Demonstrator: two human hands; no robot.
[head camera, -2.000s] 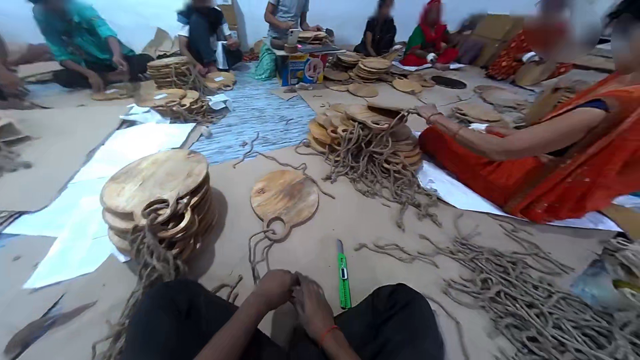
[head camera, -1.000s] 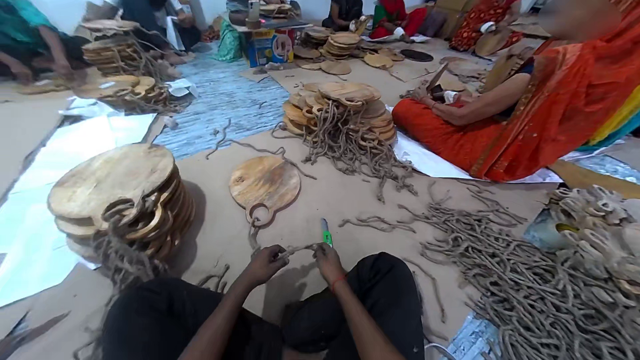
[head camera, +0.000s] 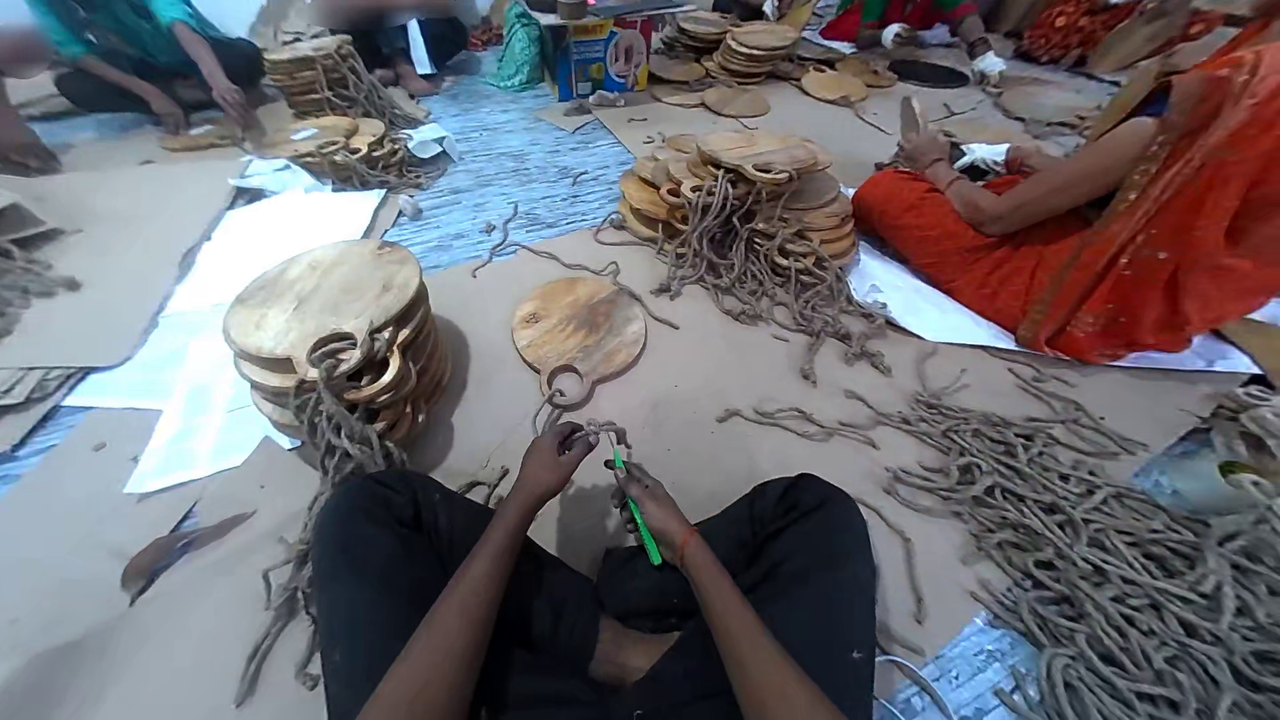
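Note:
My left hand (head camera: 552, 458) pinches the knotted end of a jute cord (head camera: 606, 430) in front of my knees. The cord runs up to the ring handle of a round wooden board (head camera: 580, 330), which lies flat on the brown floor sheet. In my right hand (head camera: 650, 505) is a green-handled utility knife (head camera: 638, 515), its tip at the cord. Left of the board stands a stack of round wooden boards (head camera: 325, 295) with cords through their handles.
A second corded board stack (head camera: 765, 160) stands beyond, beside a seated person in orange cloth (head camera: 1130, 240). A large heap of loose cords (head camera: 1090, 520) covers the right floor. Cut cords (head camera: 800, 425) lie nearer the middle. Other people sit farther back around board piles.
My right hand has picked up the green knife, which lay on the floor sheet in the earlier frames. The person in orange no longer reaches to the far stack.

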